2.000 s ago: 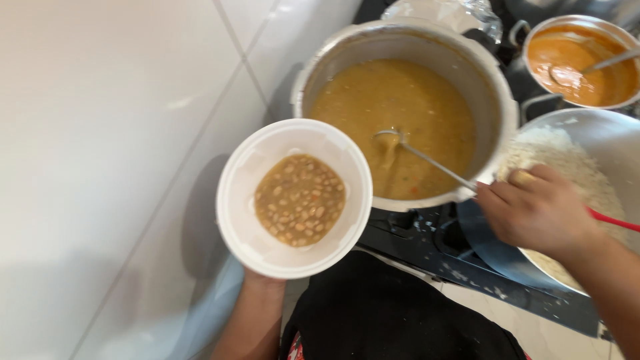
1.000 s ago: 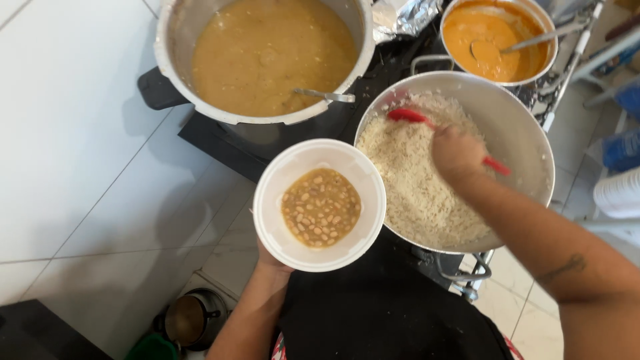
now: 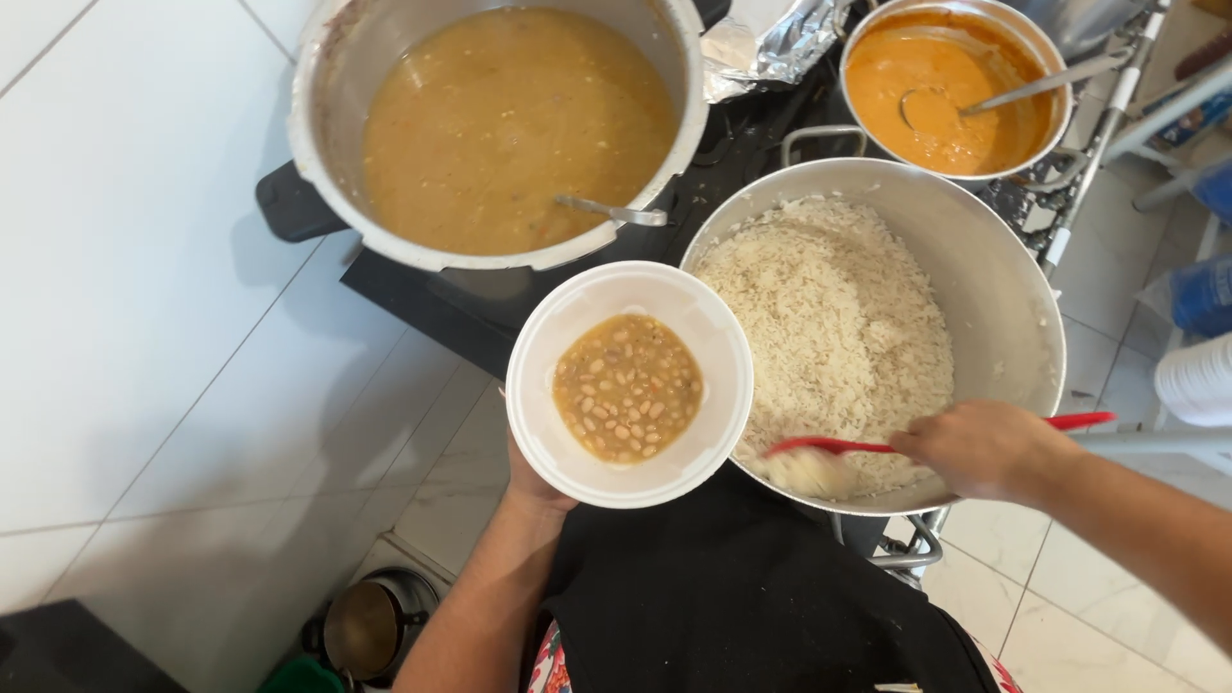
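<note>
My left hand (image 3: 535,472) holds a white foam bowl (image 3: 722,385) from below and the left; its fingers are mostly hidden under it. Beans in broth (image 3: 628,389) lie in the bowl. My right hand (image 3: 987,450) grips a red serving spoon (image 3: 837,445) over the near side of a large aluminium pot (image 3: 1011,289). White rice (image 3: 828,327) fills much of that pot, and some rice lies on the blurred spoon head. Up and left, a pressure cooker pot (image 3: 332,159) holds bean stew (image 3: 520,125), with a metal ladle (image 3: 616,211) resting on its rim.
A pot of orange sauce (image 3: 924,77) with a metal ladle (image 3: 1049,85) stands at the back right of the black stove (image 3: 443,303). Crumpled aluminium foil (image 3: 780,43) lies between pots. Stacked white containers (image 3: 1198,380) are at the right edge; a small pot (image 3: 363,630) sits low left.
My right hand has let go of the ladle in the bean pot and taken the red spoon. Since one second ago, hand and spoon have moved to the near side of the rice pot.
</note>
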